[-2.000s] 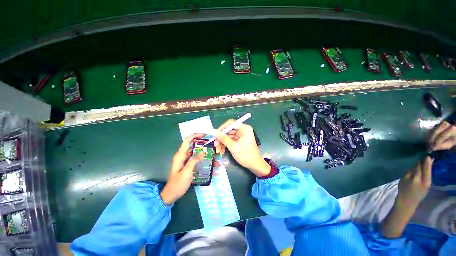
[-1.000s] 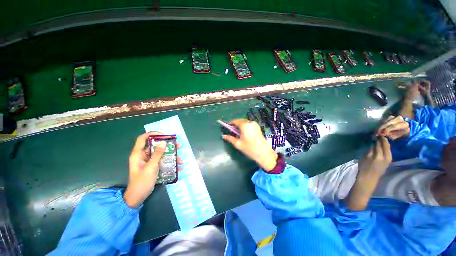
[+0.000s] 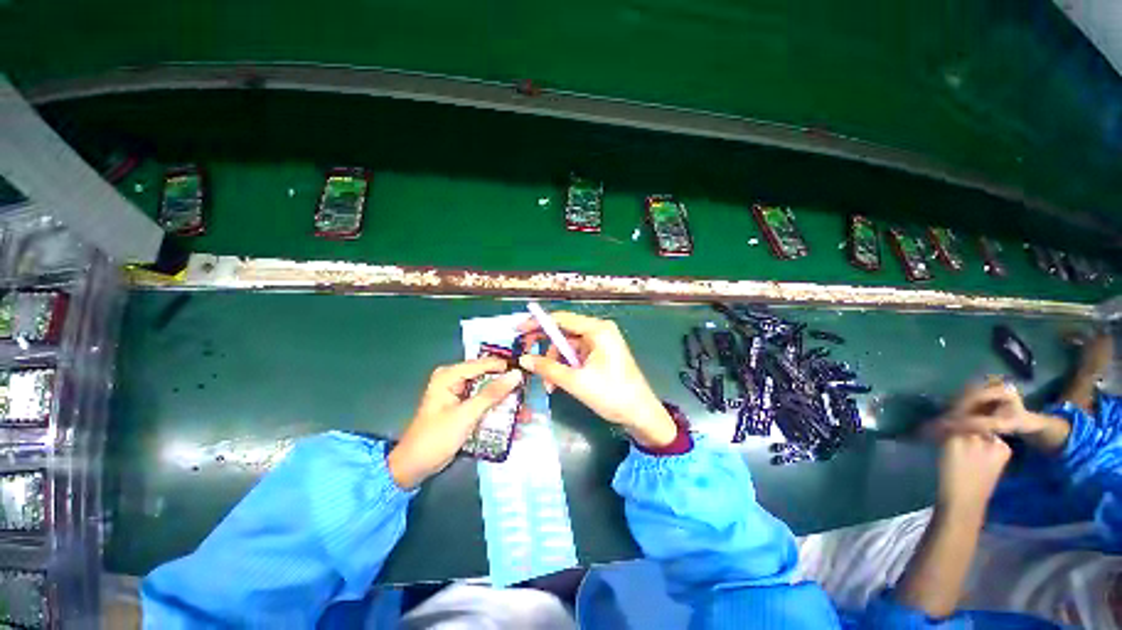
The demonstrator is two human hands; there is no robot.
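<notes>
My left hand (image 3: 448, 416) holds an open phone assembly (image 3: 496, 425) with a dark rim and a silvery board, above the bench. My right hand (image 3: 600, 373) holds a slim white-pink pen-like tool (image 3: 554, 335), with its fingertips at the phone's top end. A small dark part shows between the fingertips there; its shape is too small to tell. The fingers hide most of the phone's top end. A pale blue-white sticker sheet (image 3: 527, 523) lies flat under the phone.
A heap of small black parts (image 3: 781, 382) lies right of my hands. Clear blister trays (image 3: 74, 431) with boards stand at left. Phones (image 3: 668, 225) lie on the green belt behind the worn rail (image 3: 406, 278). A neighbour's hands (image 3: 978, 431) are at right, near a black oval object (image 3: 1014, 351).
My right hand has come from near the black heap back to the phone's top end. The camera view has also shifted.
</notes>
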